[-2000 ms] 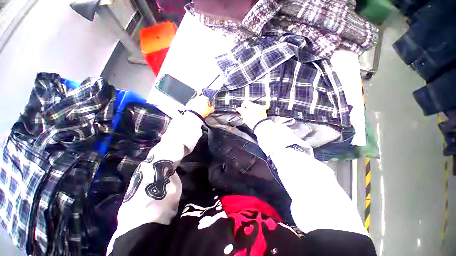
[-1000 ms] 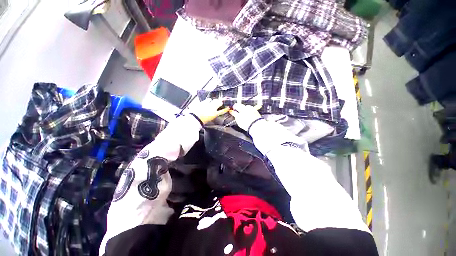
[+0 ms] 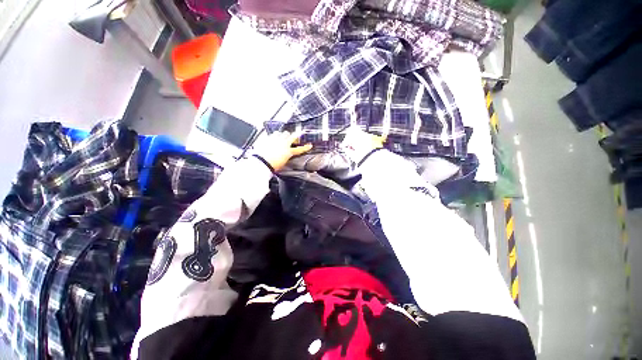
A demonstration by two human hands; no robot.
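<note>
A navy, black and white plaid garment (image 3: 394, 105) lies on the white table, with its near edge under my hands. My left hand (image 3: 279, 148) is at the left end of that edge, fingers on the cloth. My right hand (image 3: 362, 143) is on the same edge further right, knuckles up. Pale grey lining (image 3: 327, 163) shows between and below my hands. Dark denim (image 3: 327, 204) hangs from the table edge over my lap. The fingertips are small and blurred, so a tool or thread cannot be made out.
A phone (image 3: 227, 126) and a thin black hanger (image 3: 255, 144) lie left on the table (image 3: 243, 70). Tweed-like check garments (image 3: 436, 24) are at the far end. Plaid garments (image 3: 63, 204) are piled over a blue crate (image 3: 143, 160) at left. An orange-red bin (image 3: 195, 60) stands beyond; dark garments (image 3: 598, 63) hang right.
My hands were close together at the edge one second ago and are now further apart. An orange-yellow spot between the fingers no longer shows. The whole view has shifted slightly.
</note>
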